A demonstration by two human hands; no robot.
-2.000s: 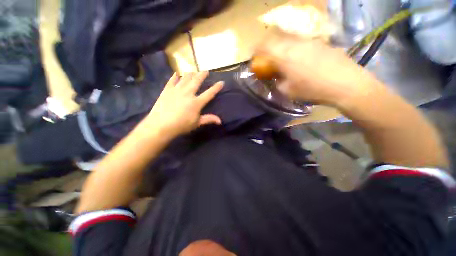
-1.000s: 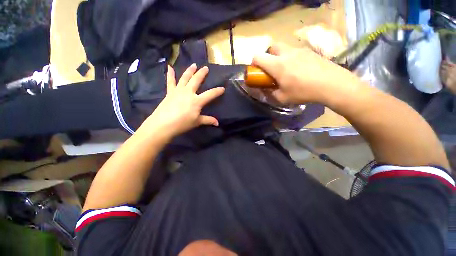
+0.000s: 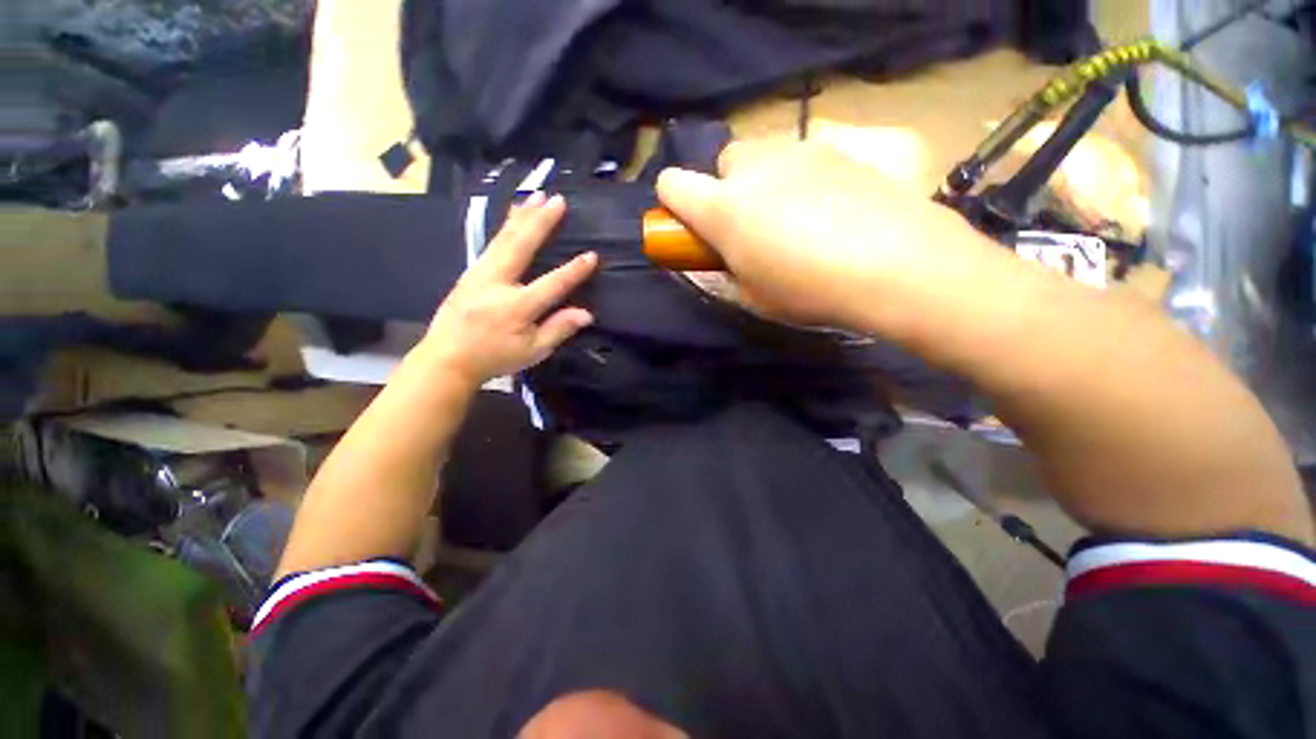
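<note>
A dark garment (image 3: pixel 635 296) lies over the black padded board (image 3: pixel 289 253), which stretches to the left with a rounded end. White stripes (image 3: pixel 476 231) run across the cloth beside my left hand. My left hand (image 3: pixel 505 303) lies on the garment with fingers spread, holding nothing. My right hand (image 3: pixel 779 231) grips the orange-brown handle of the steam iron (image 3: pixel 681 241), right of my left hand. The iron's silver body is mostly hidden under my right hand and sits on the cloth.
A pile of dark clothes (image 3: pixel 650 58) lies at the far side of the tan table (image 3: pixel 354 116). A yellow-green hose (image 3: pixel 1068 87) with a black cord rises at the right. Silvery sheeting (image 3: pixel 1205 231) is at far right. Boxes and clutter lie below left.
The view has shifted left, so more of the board's left end shows. My right hand and the iron have come closer to my left hand, whose fingers now lie near the white stripes.
</note>
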